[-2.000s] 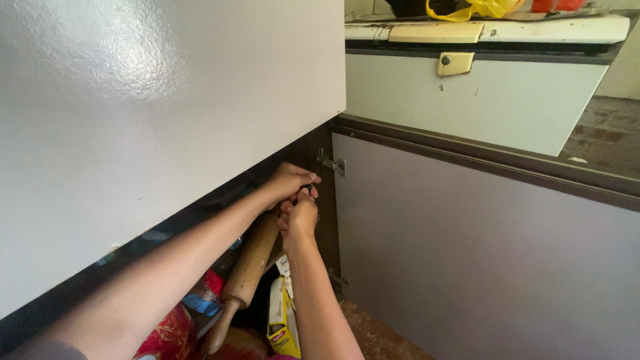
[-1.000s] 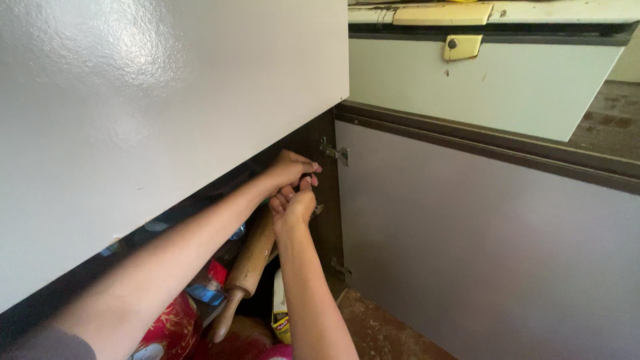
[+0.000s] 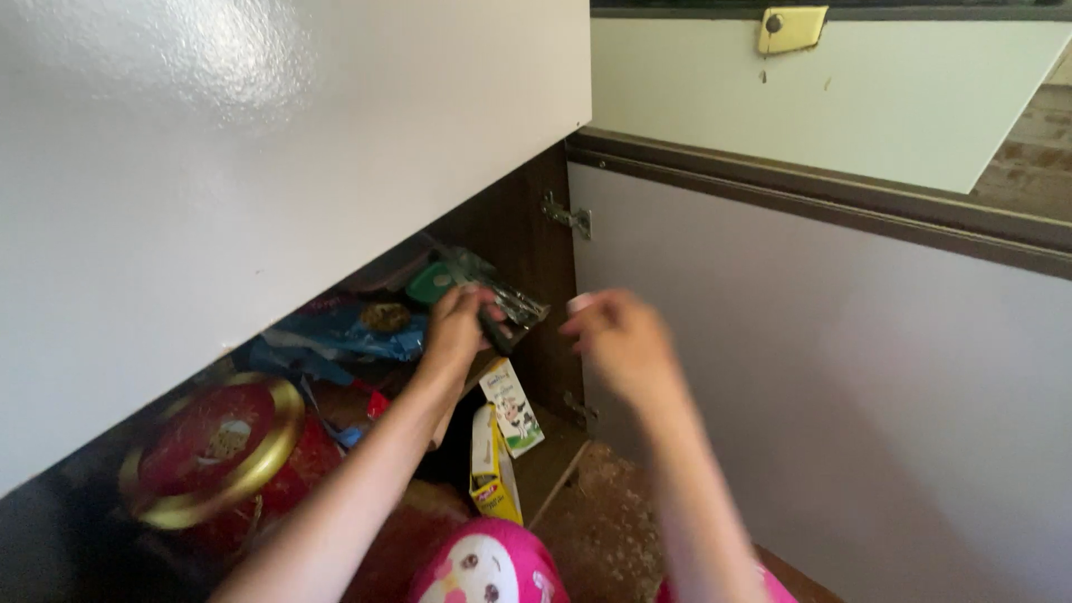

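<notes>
My left hand (image 3: 463, 322) is at the mouth of an open low cabinet, closed around a dark, slim handle (image 3: 494, 332) that points down to the right; what tool it belongs to cannot be told. Just behind it lie a clear plastic packet (image 3: 521, 306) and a green item (image 3: 430, 283). My right hand (image 3: 620, 335) is blurred, in front of the inner face of the cabinet door (image 3: 796, 377), apart from the left. Its fingers are bent together, with a small pale thing or a fingertip at their ends; whether it holds anything is unclear.
A metal hinge (image 3: 569, 218) joins the door to the dark side panel. Below stand a white carton with a cow picture (image 3: 512, 409) and a yellow box (image 3: 495, 494). A red container with a gold rim (image 3: 280, 452) is at lower left. The grey cabinet front (image 3: 293, 151) overhangs the opening.
My hands were together by the upper hinge and are now apart, the left lower and to the left, the right in front of the door. The rolling pin seen before is mostly hidden.
</notes>
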